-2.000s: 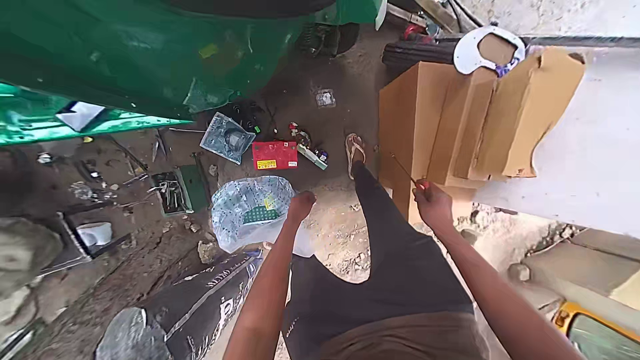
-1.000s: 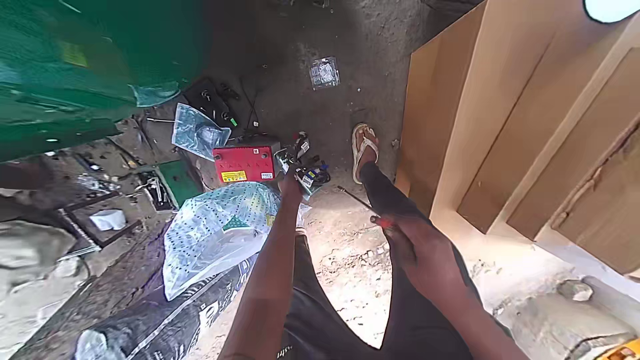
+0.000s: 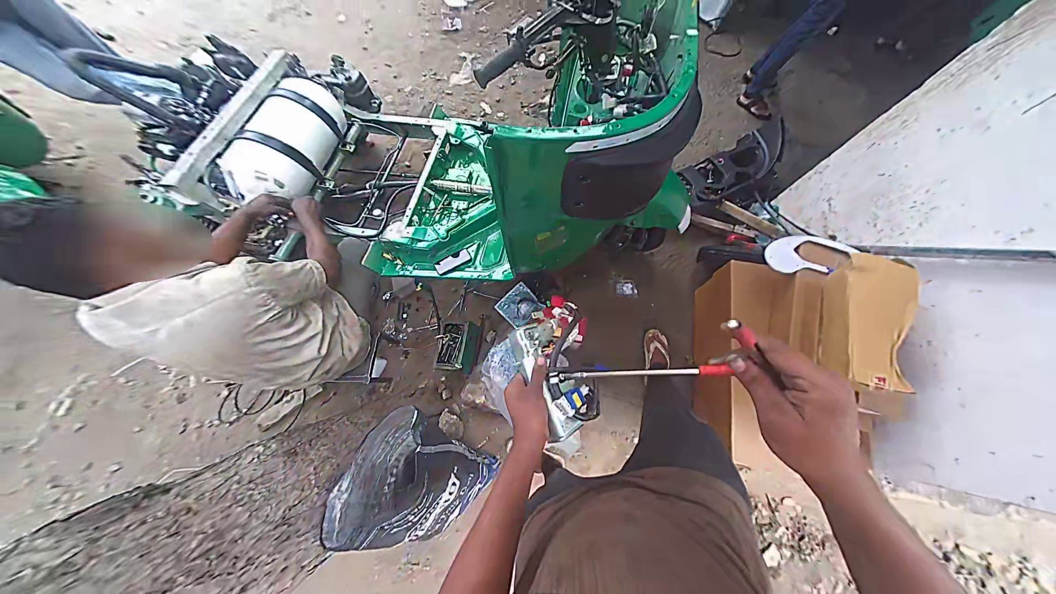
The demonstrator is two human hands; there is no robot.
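My left hand (image 3: 528, 404) grips a metal bracket assembly (image 3: 563, 422) with black cables and a blue-and-yellow part on it. In my right hand (image 3: 796, 404) is a screwdriver (image 3: 660, 372) with a red handle; its long shaft points left, and its tip is at or close to the assembly. A second red-handled tool (image 3: 742, 333) sticks up from the same hand. Behind the assembly lie a clear plastic bag (image 3: 497, 375) and a partly hidden red object. Whether the screwdriver's tip touches a screw cannot be told.
A green three-wheeler body (image 3: 536, 198) stands ahead, with a white gas cylinder (image 3: 285, 136) at its left. A co-worker (image 3: 239, 322) bends there, both hands near the cylinder. An open cardboard box (image 3: 763, 355) is at right. A green toolbox (image 3: 458, 345) and a black sack (image 3: 400, 487) lie on the ground.
The view has swung up to take in the vehicle and co-worker. The assembly, low by the red box a second ago, is now raised in my left hand, with the screwdriver brought to it.
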